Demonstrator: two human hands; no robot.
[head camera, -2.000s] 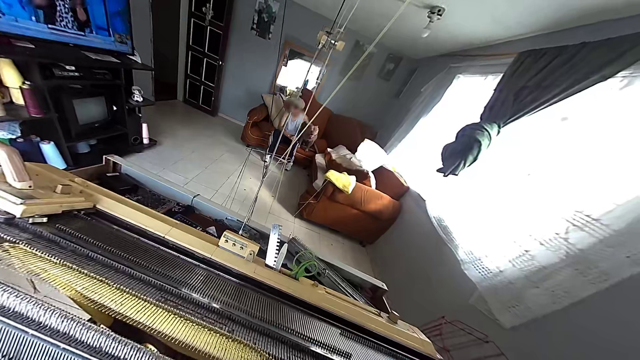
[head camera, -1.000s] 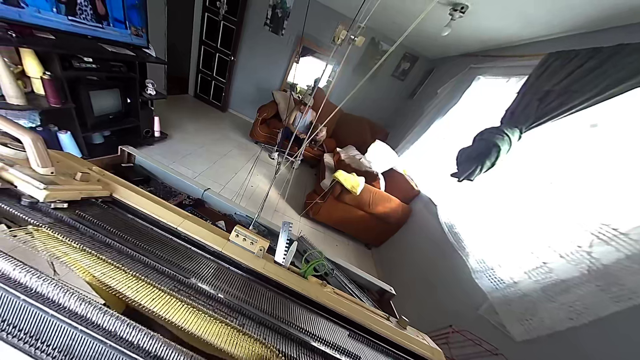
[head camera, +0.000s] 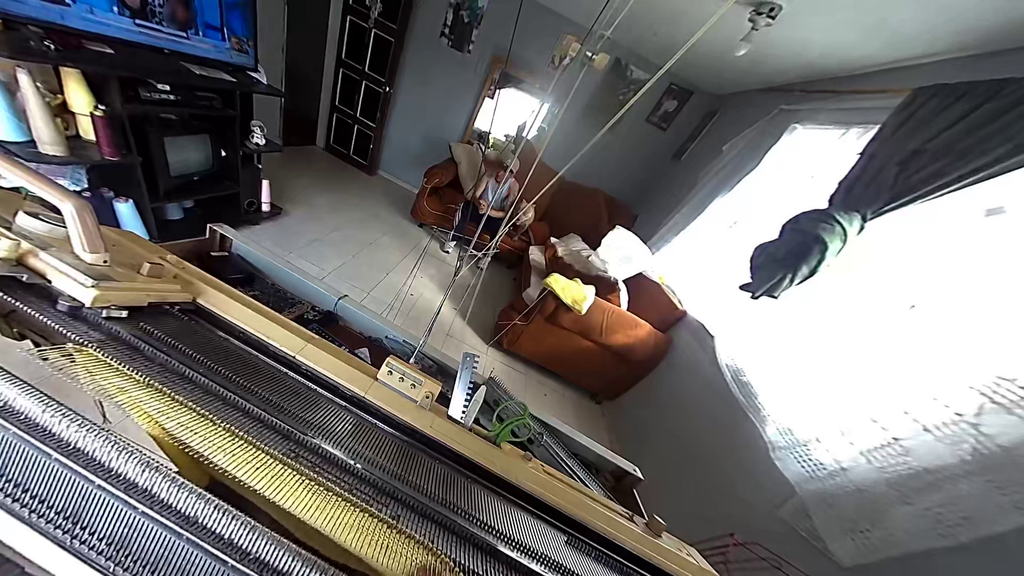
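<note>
Neither my left hand nor my right hand shows in the head view, so what they hold is hidden. A flat-bed knitting machine (head camera: 320, 436) runs diagonally across the lower left. Yellow knitted fabric (head camera: 264, 472) hangs between its two needle beds. The carriage (head camera: 96, 276), with a curved handle (head camera: 76, 208), sits at the far left of the rail. A cream yarn guide block (head camera: 409, 381) is fixed on the rear rail, and strands rise from it. Right of it are a metal comb-like tool (head camera: 464, 388) and green-handled scissors (head camera: 510, 422).
Yarn cones (head camera: 78, 100) stand on a dark shelf unit at the left, below a television (head camera: 160, 32). A person (head camera: 492, 196) sits on a brown sofa (head camera: 440, 196) across the room. A brown armchair (head camera: 592, 344) holds a yellow cloth (head camera: 570, 293). A curtained window is at the right.
The view has shifted a little, bringing more of the carriage and its handle into sight at the left. No hand shows in any frame.
</note>
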